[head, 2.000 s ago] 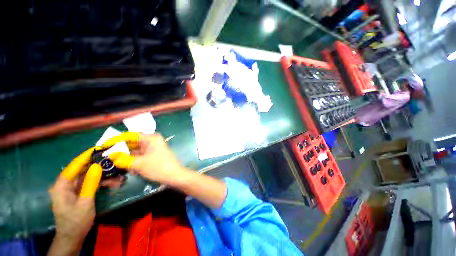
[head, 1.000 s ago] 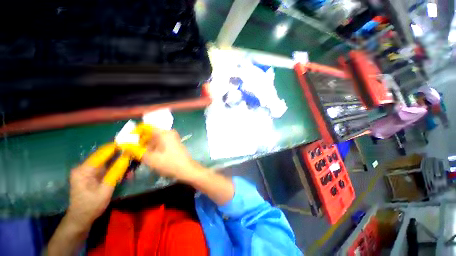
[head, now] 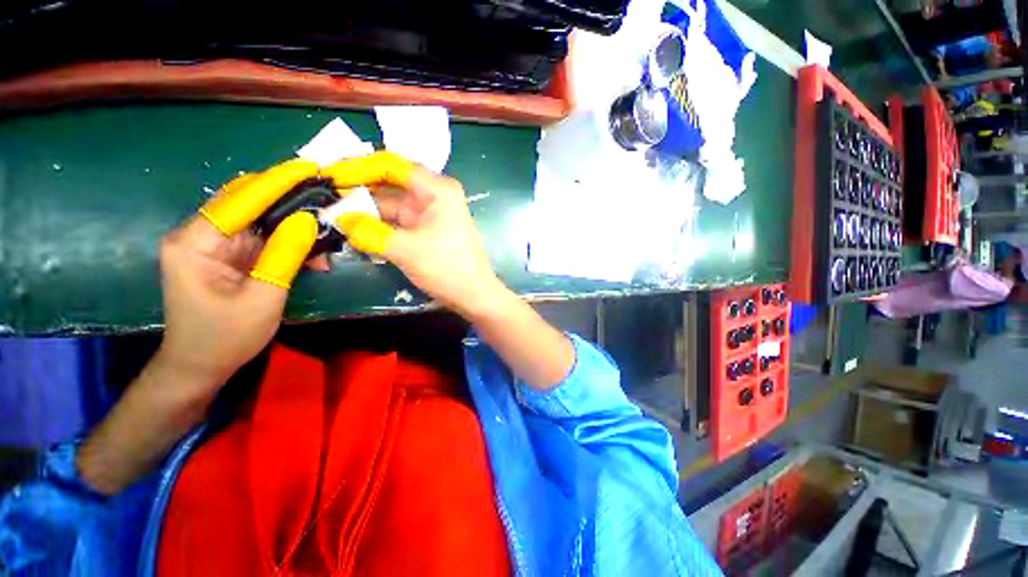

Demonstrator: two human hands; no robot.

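A small black lens unit (head: pixel 295 203) is held over the green bench near its front edge. My left hand (head: pixel 231 254) grips it, with yellow finger cots on thumb and finger. My right hand (head: pixel 434 237), also in yellow cots, pinches a small white wipe (head: pixel 354 209) against the unit's face. The fingers hide much of the unit. Two more white wipes (head: pixel 414 135) lie on the bench just behind my hands, and a thin pale stick (head: pixel 478 197) lies to their right.
Black trays (head: pixel 282 40) stand in a red crate (head: pixel 226 85) at the back left. A white sheet (head: pixel 586 214) holds a round metal container (head: pixel 639 118) and a blue-and-white packet (head: pixel 721 101). A filled lens tray (head: pixel 865 203) is at right, a red parts board (head: pixel 750 372) below. A person's pink sleeve (head: pixel 953 287) shows far right.
The view has tilted down, so bench and trays sit higher and more of the red apron shows. Both hands still hold the unit and wipe; the unit is visible again after the blur.
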